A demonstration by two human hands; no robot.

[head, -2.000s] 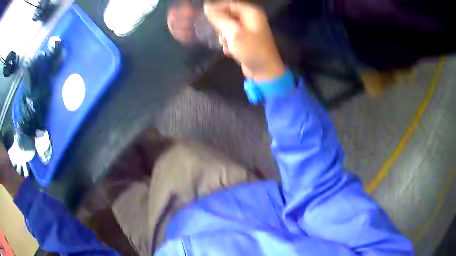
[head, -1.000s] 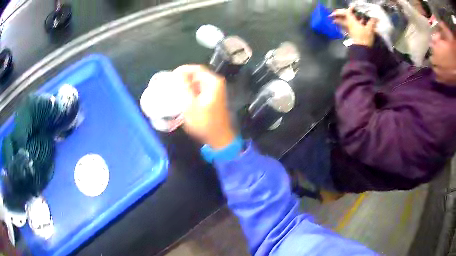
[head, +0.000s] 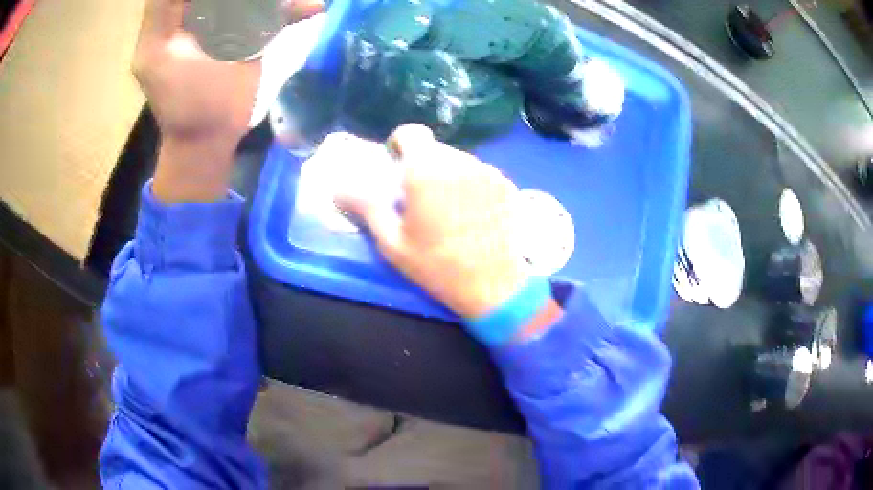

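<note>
My left hand is raised at the upper left, cut by the top edge, with a dark, glossy round disc between thumb and fingers. My right hand is over the blue tray, its thumb and forefinger around the edge of a bright white disc; the contact is blurred. Another white disc lies in the tray, partly behind this hand. Overlapping dark green discs fill the tray's far side, with silver-white ones at their right end. The white glove shows beside my left hand.
A pile of white discs lies right of the tray. Beyond it are a small pale disc and several shiny cups. A curved metal rail runs behind, with a black round part past it. Tan cardboard is at left.
The view has swung left onto the tray. My right hand has moved from the white pile right of the tray to the white disc in it. My left hand has come into view with a disc.
</note>
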